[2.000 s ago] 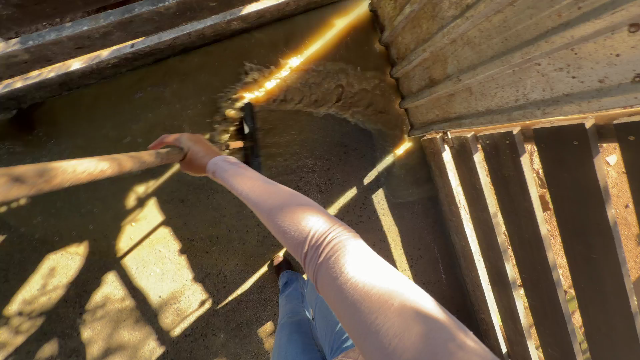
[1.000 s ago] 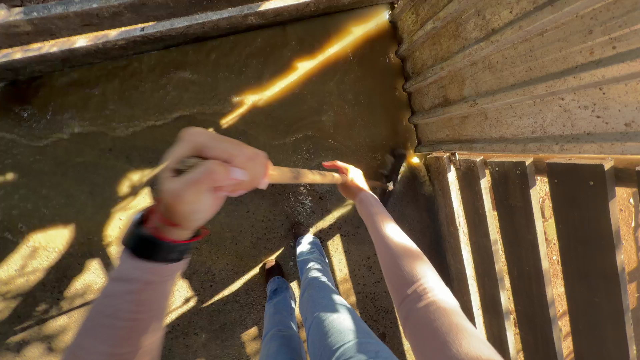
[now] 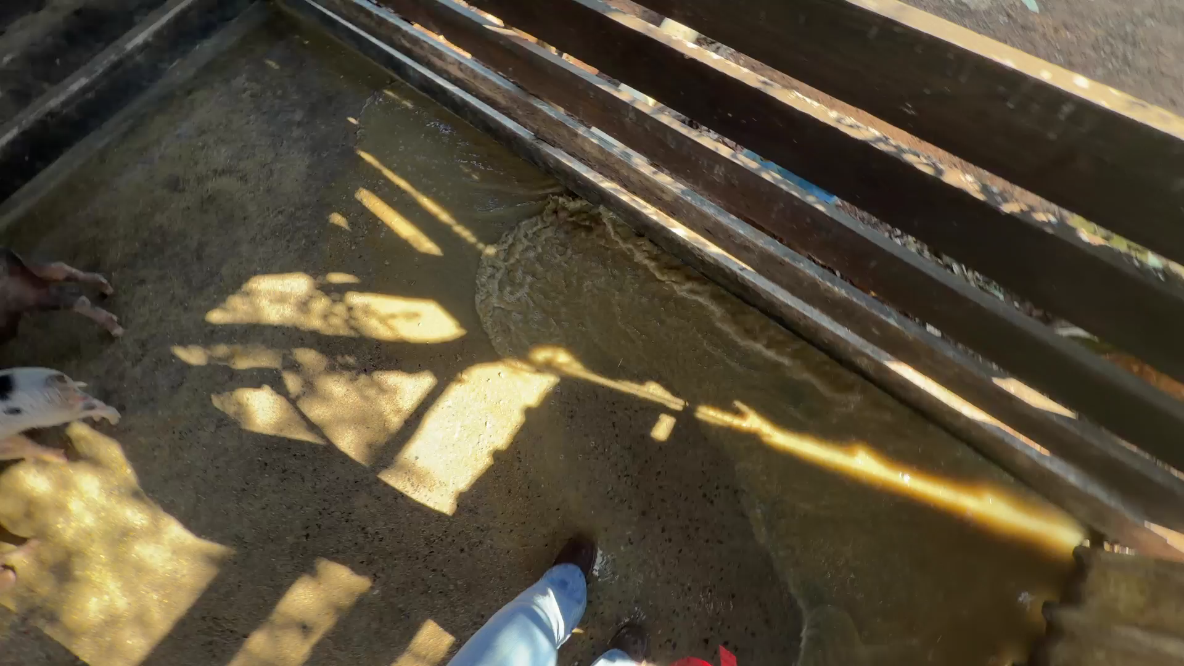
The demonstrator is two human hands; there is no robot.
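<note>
Neither of my hands shows, and no handle is visible. Shallow muddy water [image 3: 647,296] lies over the concrete floor [image 3: 305,499], with a curved, foaming ripple beside the slatted wall. My leg in blue jeans [image 3: 527,620] enters from the bottom edge, ending in a dark boot [image 3: 578,553]. A second dark boot [image 3: 630,638] is partly visible to its right. A small red thing [image 3: 726,657] is cut off by the bottom edge; I cannot tell what it is.
A slatted wall [image 3: 786,203] with a low kerb runs diagonally along the right. Another low wall [image 3: 83,83] stands at upper left. At the left edge are a dark animal [image 3: 37,287] and a black-spotted white animal [image 3: 42,400], apparently pigs. A corrugated panel [image 3: 1124,601] fills the lower right corner.
Both hands and the wooden handle between them, seen one second ago, are out of view. The view has turned strongly, and the animals at left now show.
</note>
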